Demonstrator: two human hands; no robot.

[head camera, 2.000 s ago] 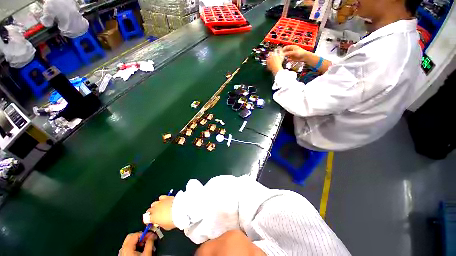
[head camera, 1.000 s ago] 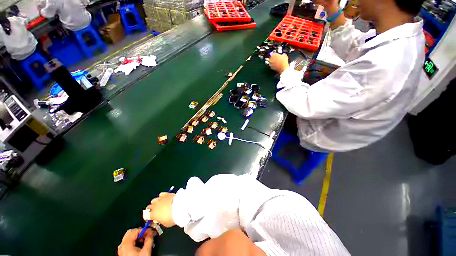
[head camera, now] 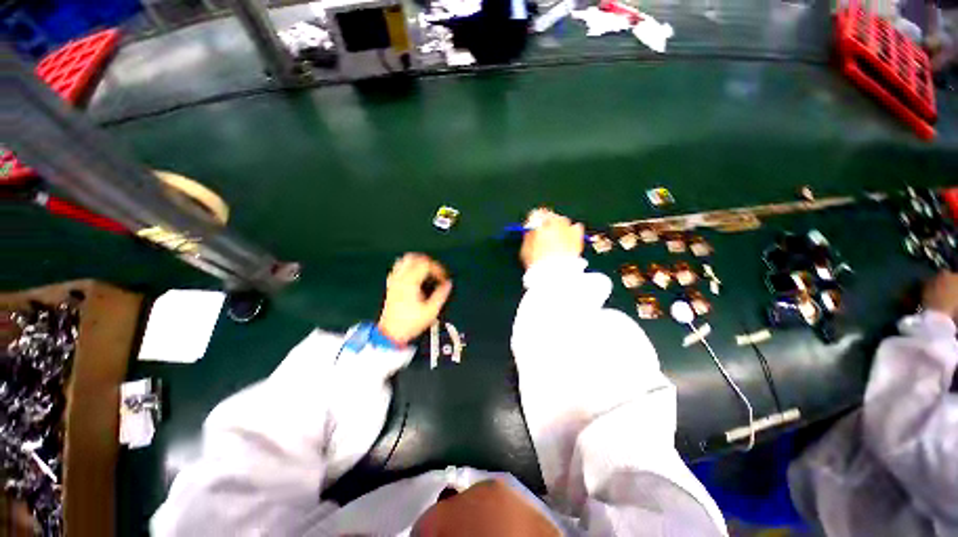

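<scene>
My left hand (head camera: pixel 413 297), with a blue band at the wrist, has its fingertips closed around a small dark module (head camera: pixel 429 285), mostly hidden by the fingers. My right hand (head camera: pixel 552 237) holds a thin blue pen-like tool (head camera: pixel 515 228) and is just left of the rows of copper-coloured blocks (head camera: pixel 659 275). A white cover shows on a right fingertip. A yellow-marked small part (head camera: pixel 445 217) lies on the green belt between and beyond my hands. White strips (head camera: pixel 452 343) lie below my left hand.
At left are a metal post (head camera: pixel 168 168), a white sheet (head camera: pixel 181 326) and a carton (head camera: pixel 97 388) of tangled parts. At right are dark modules (head camera: pixel 804 278), a taped white cable (head camera: pixel 725 369) and another person's arm. A red tray (head camera: pixel 888 65) is at far right.
The view has swung left, bringing the post and carton in. My hands have moved apart; the blue tool has left the module and stays in my right hand.
</scene>
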